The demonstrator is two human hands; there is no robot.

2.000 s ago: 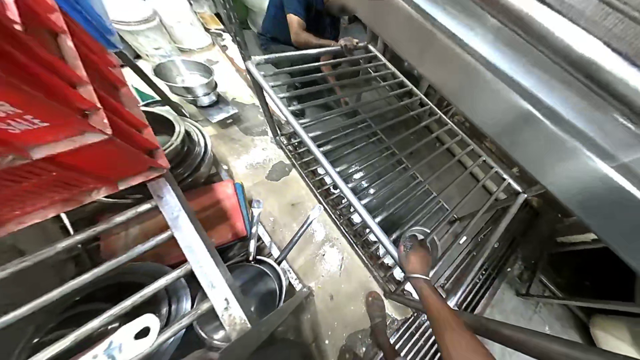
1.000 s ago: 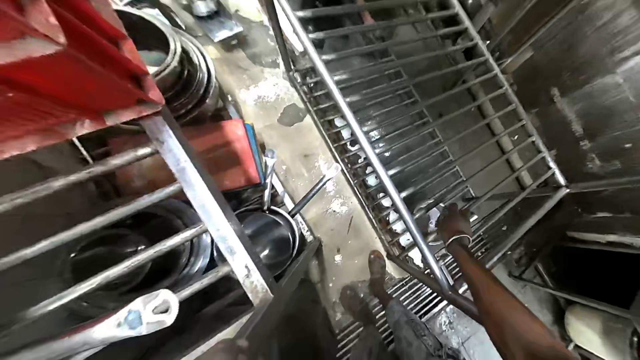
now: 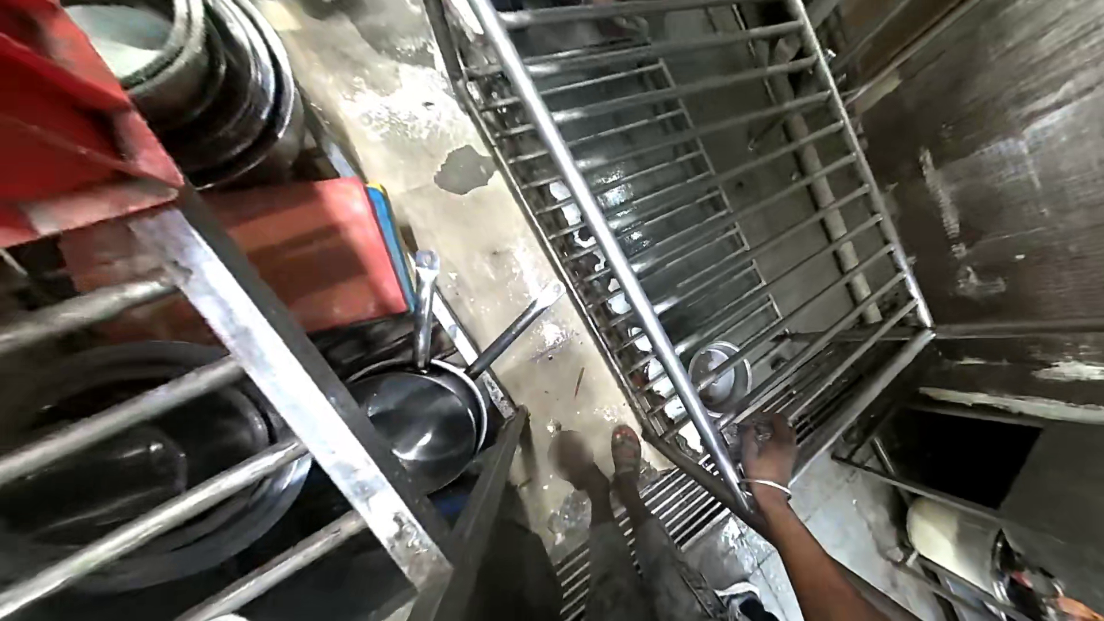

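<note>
My right hand [image 3: 768,448], with a pale band at the wrist, is at the near end of a metal rack [image 3: 595,216] with many bars. Its fingers look bent, but whether they grip a bar or some small thing cannot be told. Just beyond the fingers is a small round metal bowl [image 3: 720,378], crossed by the rack's bars. Several white pieces [image 3: 617,297] show along the rack's left side, below its thick rail. My left hand is not in view.
At left, a metal shelf frame [image 3: 302,388] holds a dark pan [image 3: 423,423], large vessels and a red block [image 3: 302,250]. A red crate [image 3: 69,112] and stacked pots [image 3: 233,95] are above. Two feet [image 3: 625,448] stand near a floor grating [image 3: 681,500]. A dark wall [image 3: 992,172] rises at right.
The view has swung downward, and the person at the rack's far end has largely left it. My right hand was at the bowl two seconds ago and is now nearer the rack's end.
</note>
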